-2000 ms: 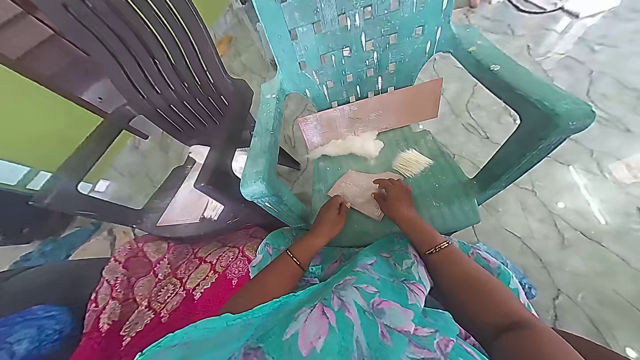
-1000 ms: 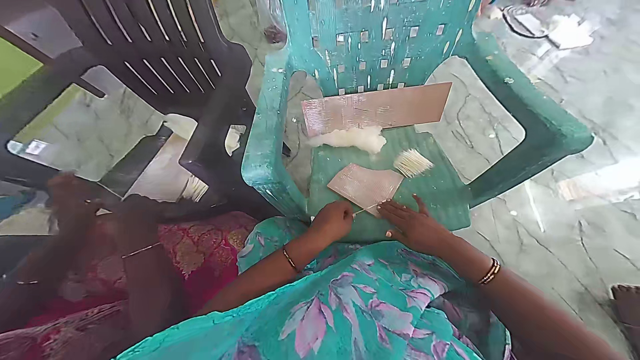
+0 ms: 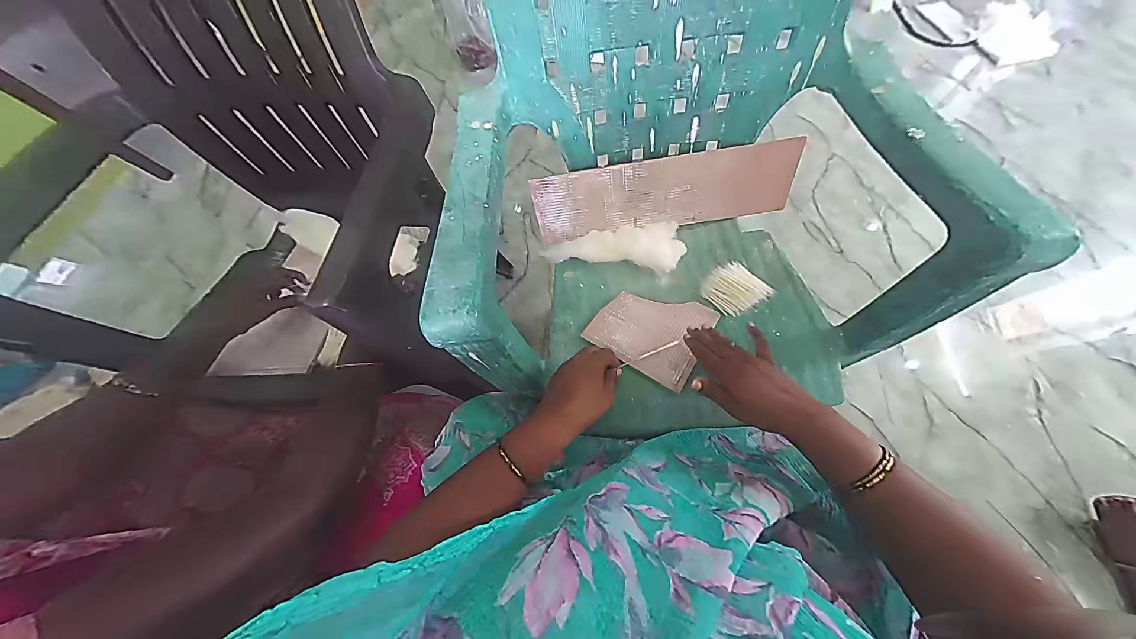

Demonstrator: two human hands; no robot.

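Note:
A thin pale stick (image 3: 664, 348) lies slantwise over a small piece of corrugated cardboard (image 3: 641, 330) on the seat of a green plastic chair (image 3: 799, 346). My left hand (image 3: 581, 387) pinches the stick's near end between thumb and finger. My right hand (image 3: 741, 373) rests with fingers spread at the stick's other end, over the cardboard's right edge; whether it grips the stick is hard to tell. Behind the cardboard is a tuft of white cotton (image 3: 626, 247), with a bundle of thin sticks (image 3: 737, 288) to its right. A long cardboard strip (image 3: 670, 191) leans against the chair's back.
The green chair's armrests (image 3: 461, 240) flank the seat. At left stands a dark plastic chair (image 3: 355, 257), where another person's hand (image 3: 271, 280) is near a pale sheet (image 3: 275, 342). A cable (image 3: 932, 31) and white items lie on the marbled floor at upper right. A foot (image 3: 1116, 524) shows at far right.
Two seconds ago both my hands held the small cardboard piece; now a stick lies across it, with my left hand on its end. The other person's arms have come into view at left.

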